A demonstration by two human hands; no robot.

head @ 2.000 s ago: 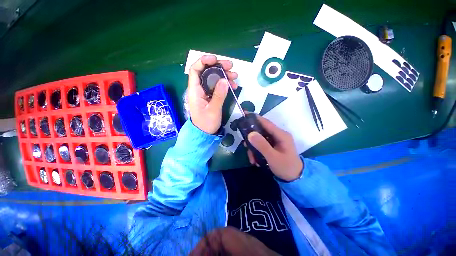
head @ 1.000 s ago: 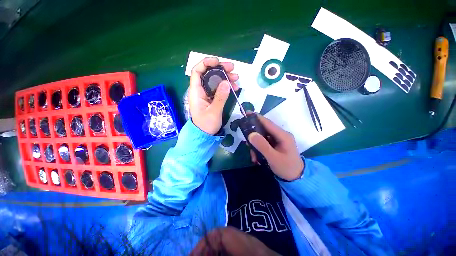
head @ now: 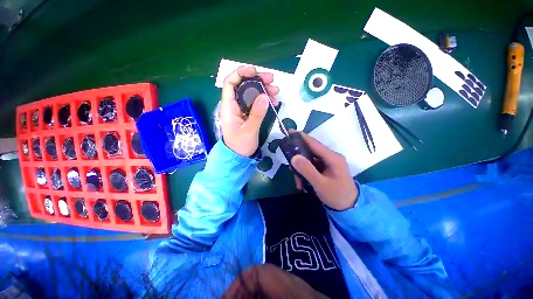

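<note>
My left hand holds a round black watch case with a grey centre between thumb and fingers, above the white paper. My right hand is closed around the thick black handle of a hand screwdriver. Its thin shaft points up and left to the case's right rim. Whether the tip touches the rim is too small to tell. The fingers hide part of the case's edge.
A blue box with white loops overlaps a red compartment tray at left. White paper bears a tape roll and tweezers. A dark disc, adhesive strip and orange screwdriver lie right.
Both hands keep nearly the same pose, with the shaft still at the case's rim. Only slight shifts of the view and right hand show.
</note>
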